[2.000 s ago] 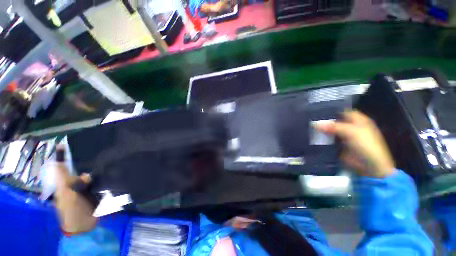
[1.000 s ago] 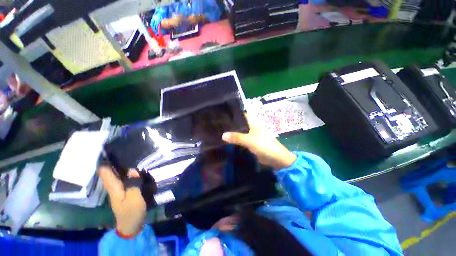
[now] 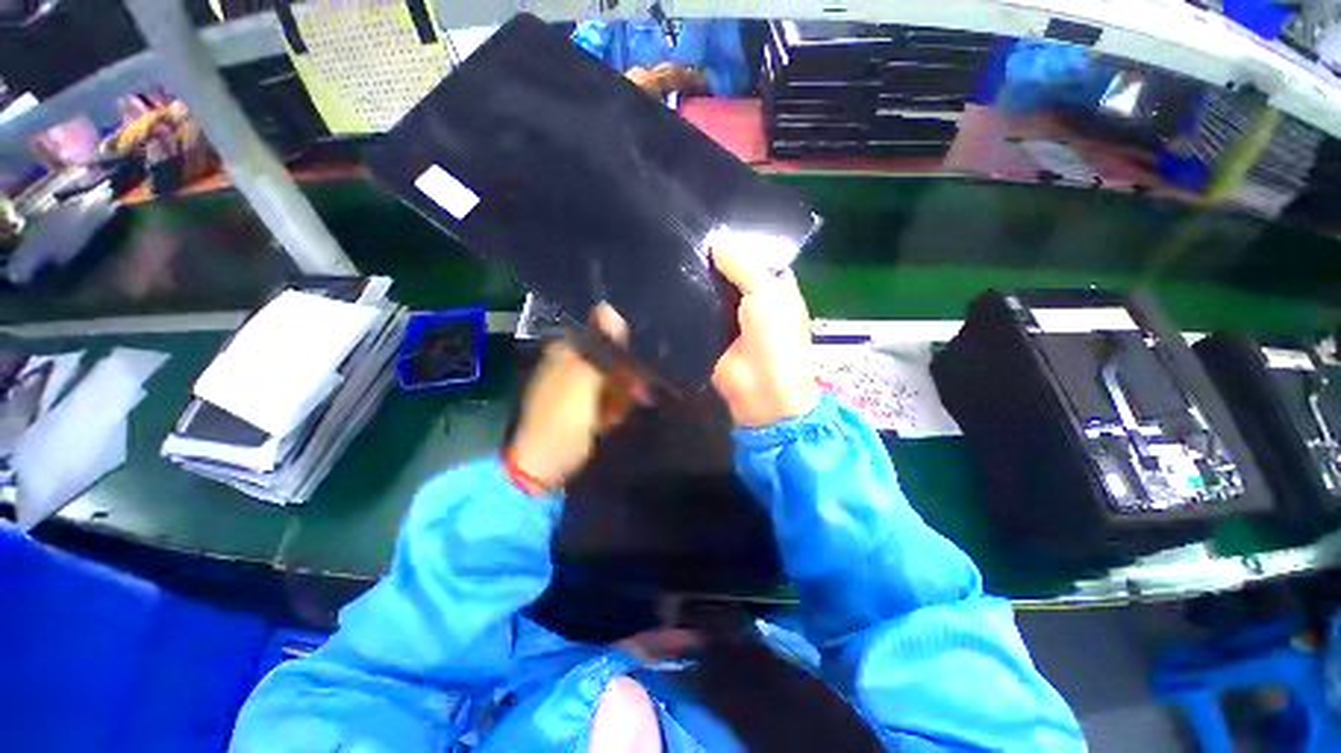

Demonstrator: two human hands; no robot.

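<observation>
A dark rectangular panel (image 3: 574, 177) with a small white label near its left corner is held up, tilted, above the bench. It looks like a closed laptop or its cover; I cannot tell which. My right hand (image 3: 765, 331) grips its lower right corner, thumb on the face beside a bright glare. My left hand (image 3: 571, 400) is at its lower edge, somewhat blurred; whether its fingers grip the edge is unclear. Part of a pale-edged item (image 3: 547, 318) shows below the panel, which hides the rest.
Green bench (image 3: 191, 522). Left: stack with white sheets (image 3: 287, 375), blue parts bin (image 3: 443, 350), loose sheets (image 3: 88, 419), blue crate (image 3: 118, 647). Right: red-marked sheet (image 3: 868, 389), stacked laptop bases (image 3: 1125, 412), blue stool (image 3: 1250, 677). A person's hands (image 3: 665, 80) are at the opposite station.
The dark panel has been raised and turned from low over the bench to a steep slant. Both hands have moved closer together, and the blue bin now shows.
</observation>
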